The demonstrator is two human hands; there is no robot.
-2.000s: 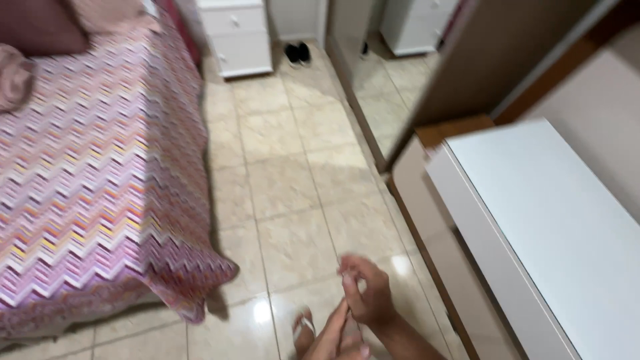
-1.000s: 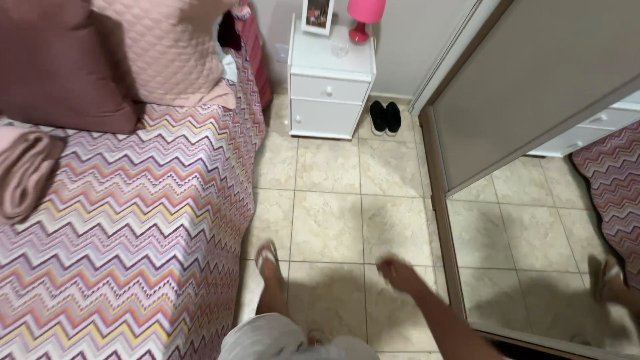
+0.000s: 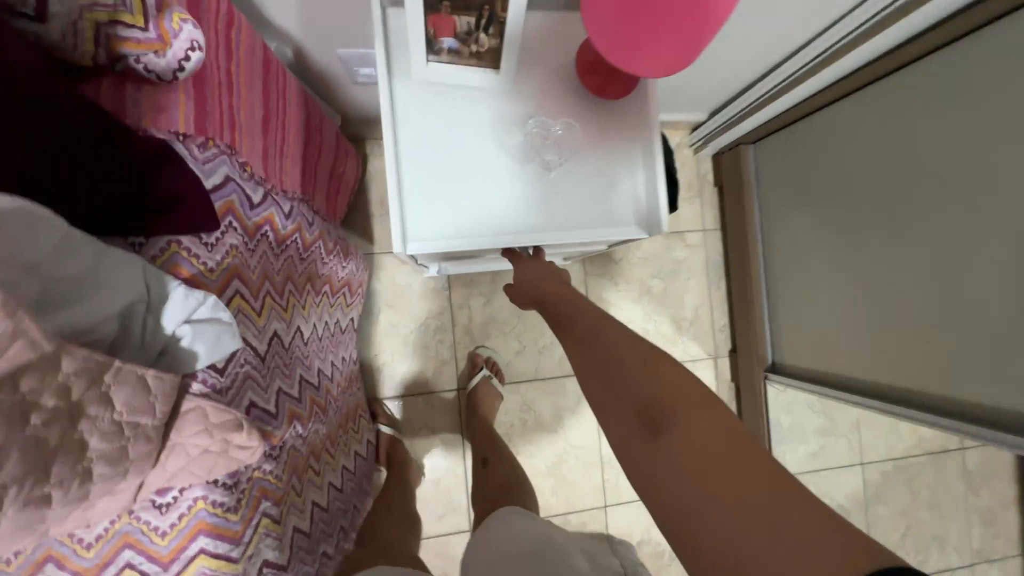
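Observation:
My right hand [image 3: 538, 278] reaches to the front of a white nightstand [image 3: 464, 188], its fingertips at the drawer front just under the top's edge. Whether the fingers grip the knob is hidden. On the nightstand lie a clear heart-shaped dish [image 3: 552, 144], a white picture frame [image 3: 512, 36] with a photo, and a pink lamp [image 3: 656, 32] with a red base. My left hand is out of view.
At the left is a bed with a zigzag-patterned cover [image 3: 304, 320], a quilted pink pillow [image 3: 104, 432] and a dark pillow [image 3: 160, 184]. A sliding-door wardrobe [image 3: 888, 208] stands at the right. A black shoe [image 3: 670, 176] shows beside the nightstand.
The view has moved up close to the nightstand. My right hand, over the floor one second ago, is now at the drawer front. Two seconds ago both hands were together near the white-topped furniture.

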